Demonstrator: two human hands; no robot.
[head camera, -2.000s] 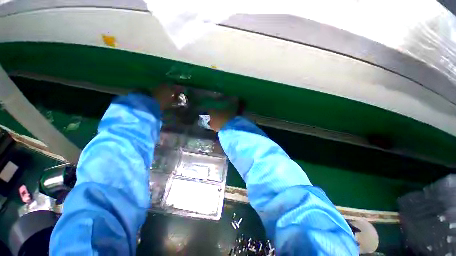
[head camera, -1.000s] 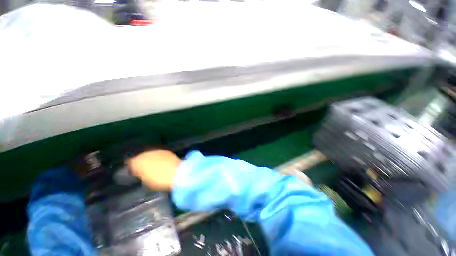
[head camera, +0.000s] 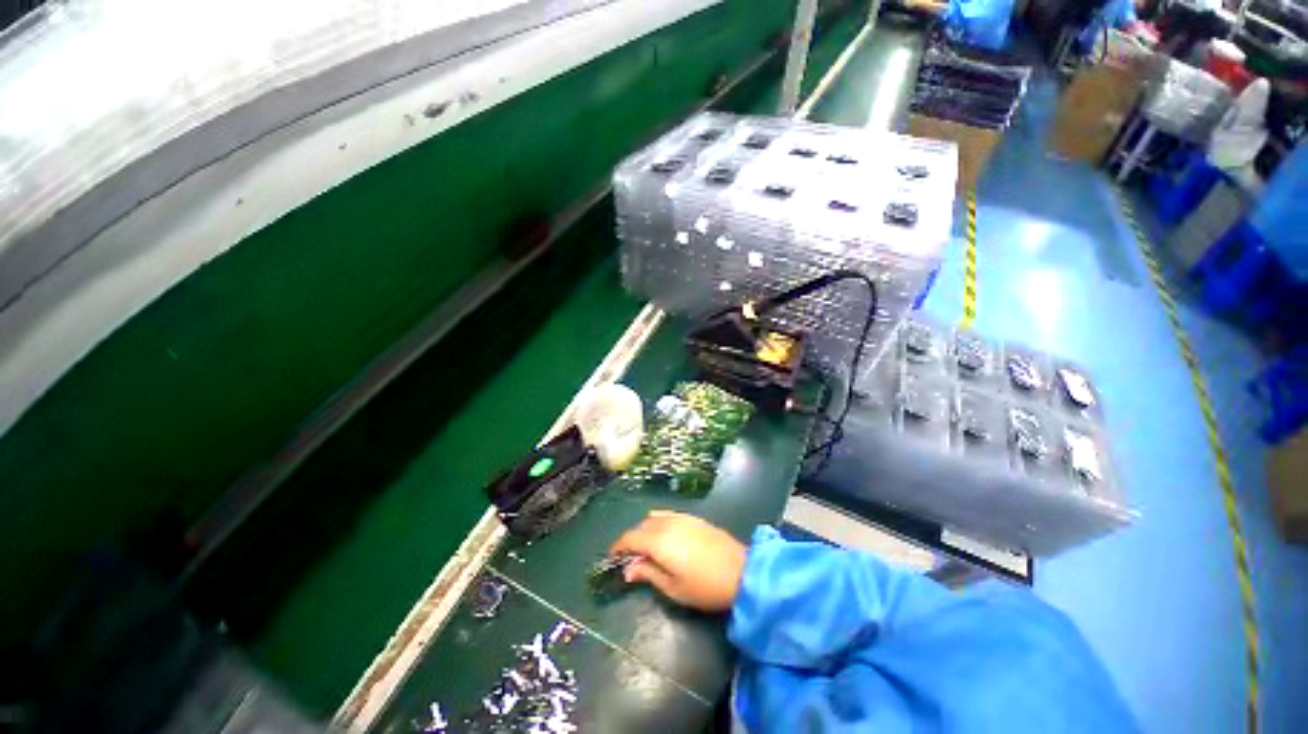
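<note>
My right hand (head camera: 686, 559), in a blue sleeve, is at the lower middle with its fingertips on a small dark piece (head camera: 614, 572), perhaps a circuit board, on the dark green mat (head camera: 624, 628). My left hand is not in the picture. A pile of small silvery and white components (head camera: 535, 691) lies on the mat at the lower left of my right hand. A small round silvery-rimmed thing (head camera: 491, 595) is above the pile. A heap of green circuit boards (head camera: 686, 433) lies beyond my hand.
A black fan (head camera: 548, 482) with a green label stands by a white tub (head camera: 613, 422). The soldering iron stand (head camera: 749, 359) and its black cord are beyond. Tall stacked trays (head camera: 782, 215) stand behind; another tray stack (head camera: 975, 430) stands right. Blue floor (head camera: 1054, 273) lies beyond.
The view has swung right. My right hand has left the blister tray area and now rests at the mat by the components. My left arm and the tray have gone out of view.
</note>
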